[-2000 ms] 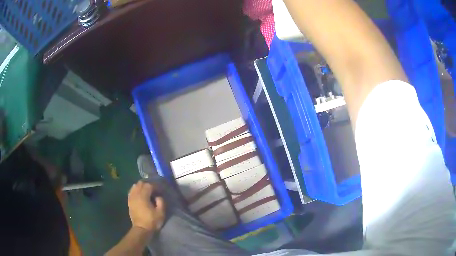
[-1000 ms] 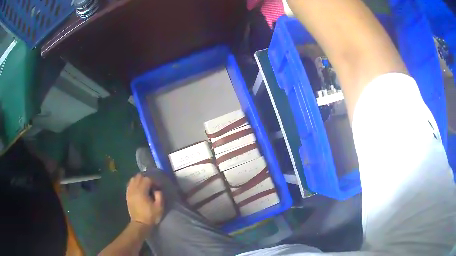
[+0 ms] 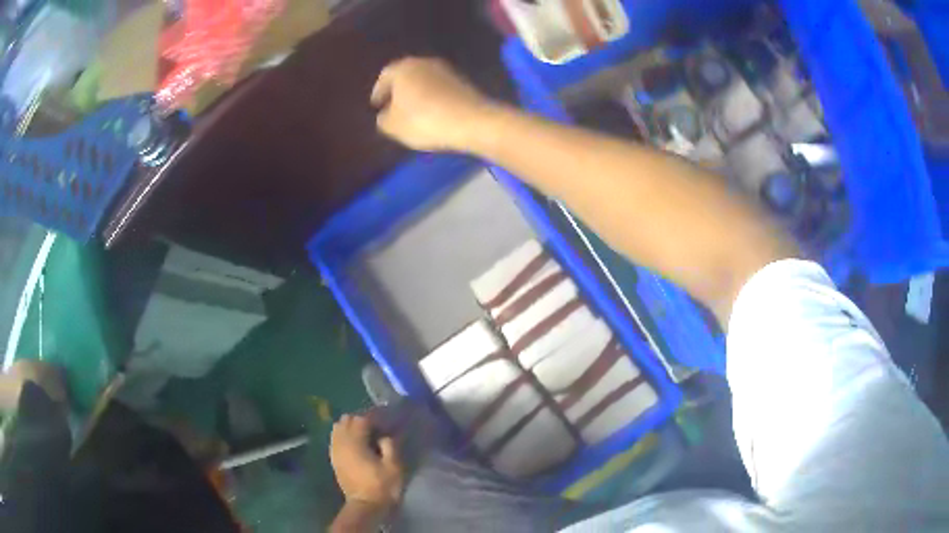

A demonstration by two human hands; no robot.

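Observation:
My right hand (image 3: 427, 104) is above the dark red-brown table, fingers curled; whether it holds anything small is unclear. My left hand (image 3: 364, 458) is low, beside my grey-clothed leg, thumb apart from loosely curled fingers, with nothing visible in it. Between them the shallow blue bin (image 3: 359, 312) holds several cream units (image 3: 562, 328) with wavy brown bands, in two rows. A cream housing with a brown band (image 3: 562, 26) lies at the top edge of the deep blue bin (image 3: 879, 177). That bin holds several open housings with dark discs (image 3: 780, 187).
The dark red-brown table (image 3: 260, 156) is at the upper left, with a blue perforated basket (image 3: 62, 167) and pinkish-red wrapping (image 3: 213, 47). A pale box (image 3: 198, 312) stands on the green floor. Part of a person in dark clothing (image 3: 135, 468) is at the lower left.
My right hand has come from beyond the top edge to over the table. The view has shifted, showing the cream housing and more discs in the deep bin. My left hand keeps its pose.

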